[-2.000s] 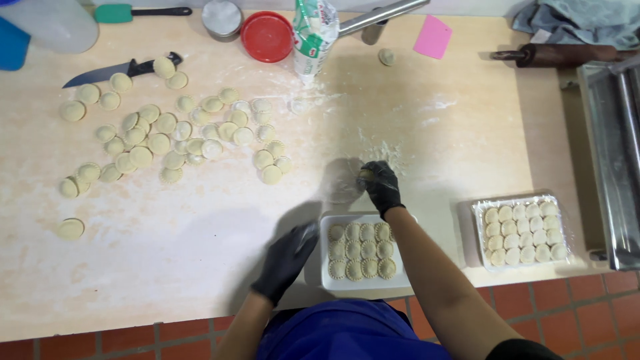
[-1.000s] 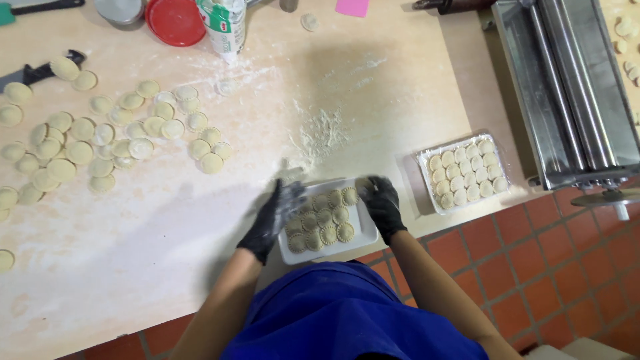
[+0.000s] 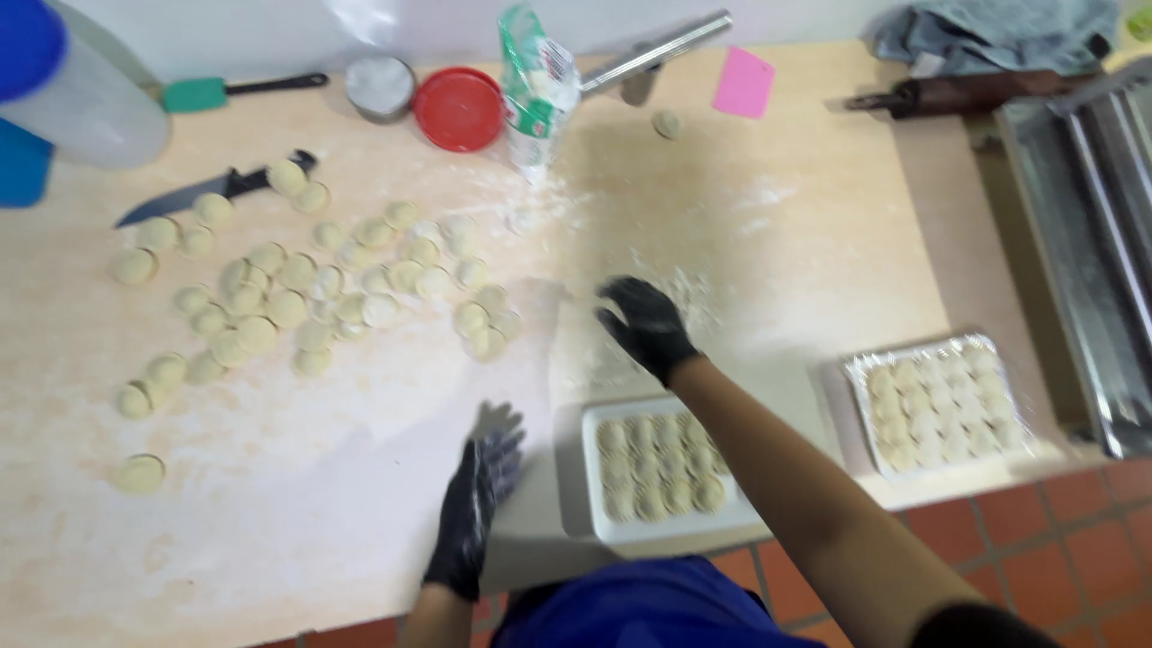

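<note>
Both hands wear black gloves. My left hand [image 3: 477, 504] hovers over the table left of a white tray, fingers spread, holding nothing. My right hand [image 3: 646, 326] is above the floured patch behind that tray, fingers slightly curled and apart, with nothing visible in it. The white foam tray [image 3: 594, 531] holds rows of round filled dough pieces [image 3: 678, 493]; my right forearm hides its right part. Many thin dough discs [image 3: 288, 309] lie scattered and overlapping on the left side of the wooden table [image 3: 378, 450].
A wrapped tray of dough pieces [image 3: 940, 409] sits at right beside a metal dough roller [image 3: 1107, 234]. Behind are a kitchen knife [image 3: 193, 193], green spatula [image 3: 202, 94], red lid [image 3: 459, 109], flour bag [image 3: 538, 99], pink scraper [image 3: 744, 83] and rolling pin [image 3: 981, 94].
From beside the tray one second ago, my right hand has moved up and left over the floured patch. My left hand has moved left, off the tray's edge. The view has shifted.
</note>
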